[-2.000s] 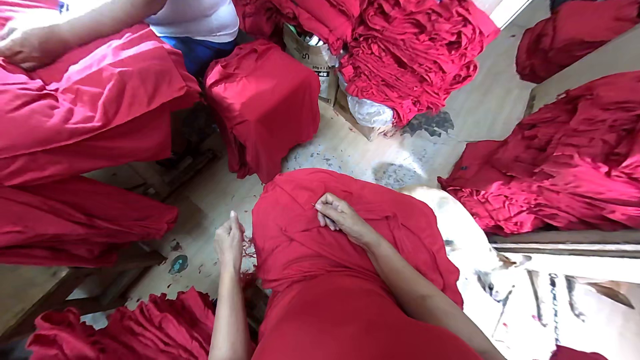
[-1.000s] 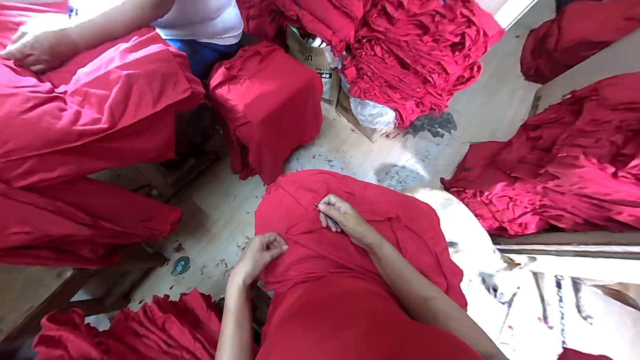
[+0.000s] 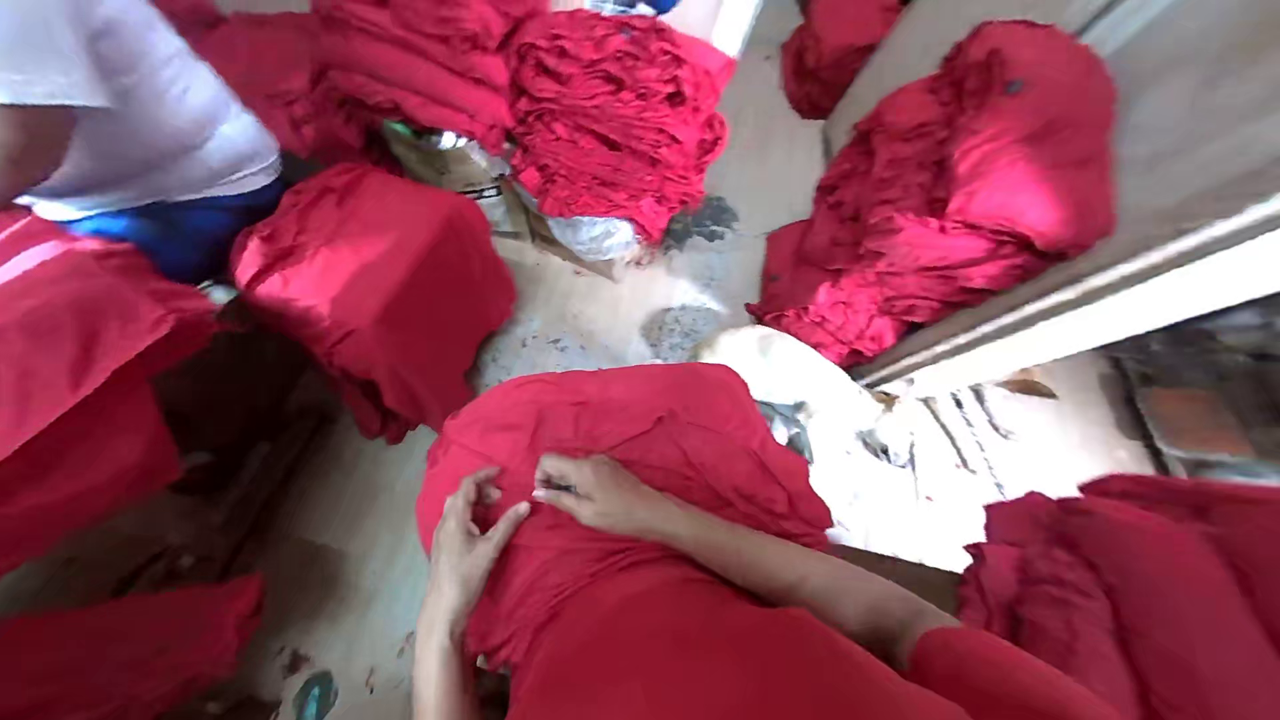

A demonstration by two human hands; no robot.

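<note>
Red fabric lies spread over my lap. My left hand rests on its left part, fingers apart and slightly curled, with nothing seen between them. Close to its right, my right hand has thumb and fingertips pinched together over the fabric. A small dark thing shows at those fingertips, too small to tell what it is. Whether a fold of fabric is also in the pinch cannot be seen.
A person in a white shirt sits at the upper left beside a fabric-covered seat or pile. Heaps of red fabric stand ahead, more red cloth at right. A white animal, apparently a dog, lies beyond my lap.
My left hand, off the fabric two seconds ago, has come onto it and close to my right hand. The view has swung to the right.
</note>
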